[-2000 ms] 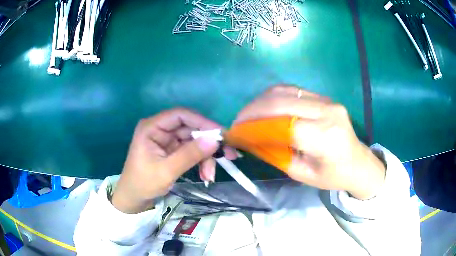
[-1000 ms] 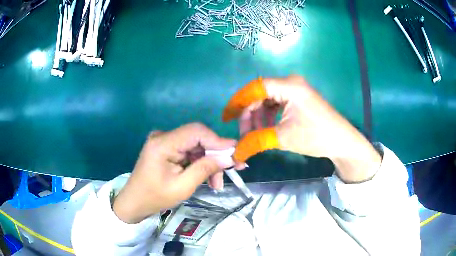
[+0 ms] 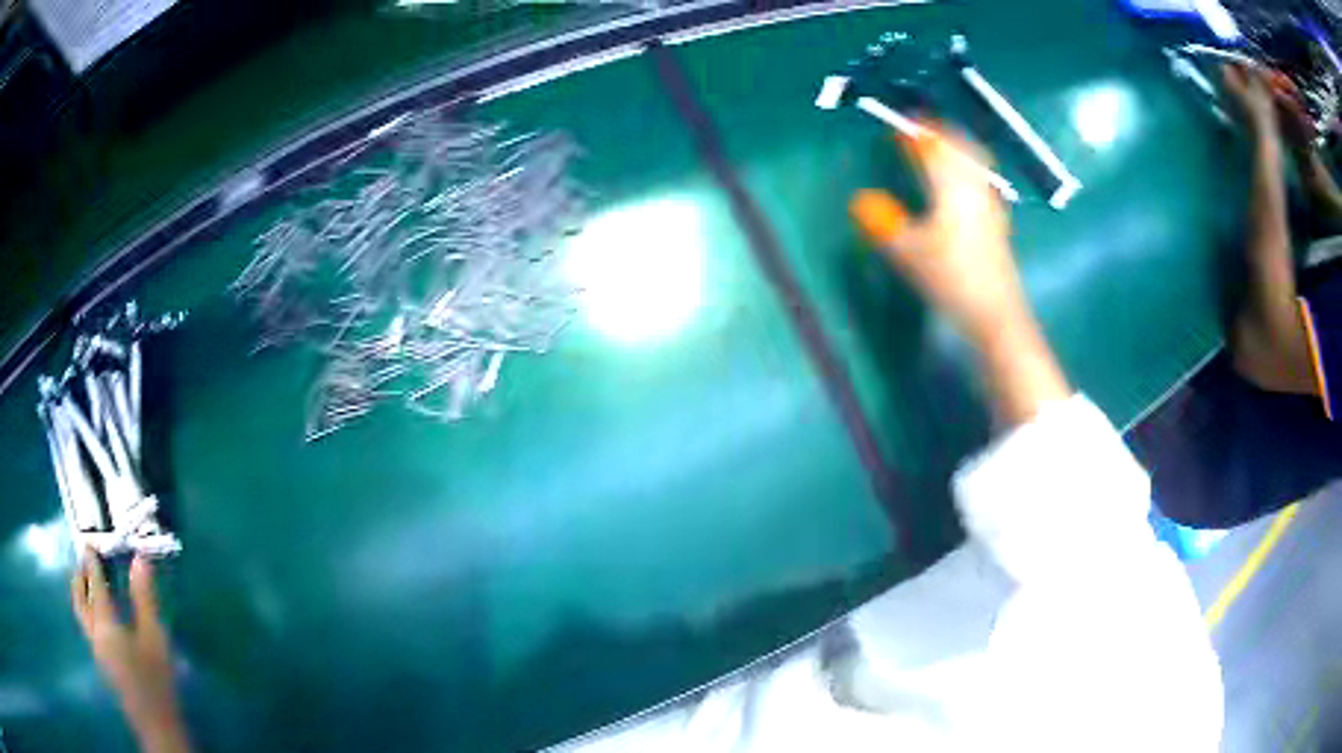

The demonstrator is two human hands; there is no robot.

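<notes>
The bundle of white-sleeved cables (image 3: pixel 91 456) lies at the far left, with white connectors at its near end. My left hand (image 3: pixel 130 633) is at that end, two fingertips spread and touching the connectors; whether it grips one cannot be told. My right hand (image 3: pixel 957 236), blurred, is over the upper right of the mat, its orange-covered thumb and index finger apart. It is open above one white-sleeved harness (image 3: pixel 890 118) and partly covers it. A second white-sleeved harness (image 3: pixel 1016 121) lies just to the right of the hand.
A scattered heap of short grey-silver sticks (image 3: pixel 427 265) lies upper left of centre on the green mat (image 3: pixel 589 544). A dark line (image 3: pixel 795 294) crosses the mat. Another person's arms (image 3: pixel 1266 221) reach in at the right edge. A rail runs along the far edge.
The view has turned to the right. My hands have parted: the left moved to the bundle, the right out to the separate harnesses. The white piece held between them is no longer seen there.
</notes>
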